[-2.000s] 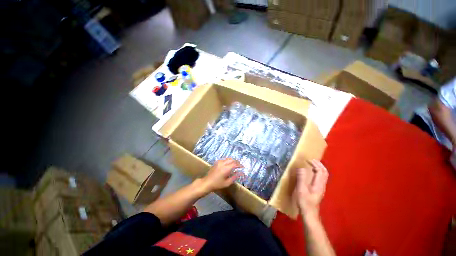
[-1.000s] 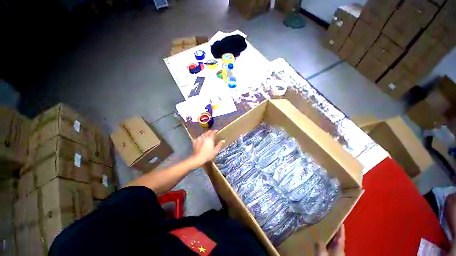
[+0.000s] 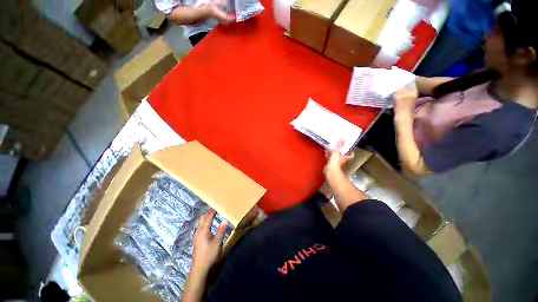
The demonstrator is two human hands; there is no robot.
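Observation:
A large open carton [image 3: 206, 177] stands at the lower left with its flap up, holding packed rows of shiny grey bubble bags [image 3: 156, 227]. My left hand [image 3: 207, 239] is inside its near right side, fingers apart, against the packed bags; it seems to hold nothing. A flat whitish bubble bag [image 3: 324, 125] is at the right part of the red cloth. My right hand [image 3: 337, 162] has its fingers on the bag's near edge and grips it. Whether a product is inside cannot be told.
Two small brown cartons [image 3: 360, 29] stand at the far side of the red table [image 3: 236, 100]. A co-worker at the right holds a whitish bag [image 3: 377, 87]; another's hands show at the top. A second open carton [image 3: 425, 224] holding whitish items is below the table edge at my right.
The view has swung right to the red table. My left hand has left the carton's far-left rim and is against the bags. My right hand has left the carton and taken hold of a bubble bag.

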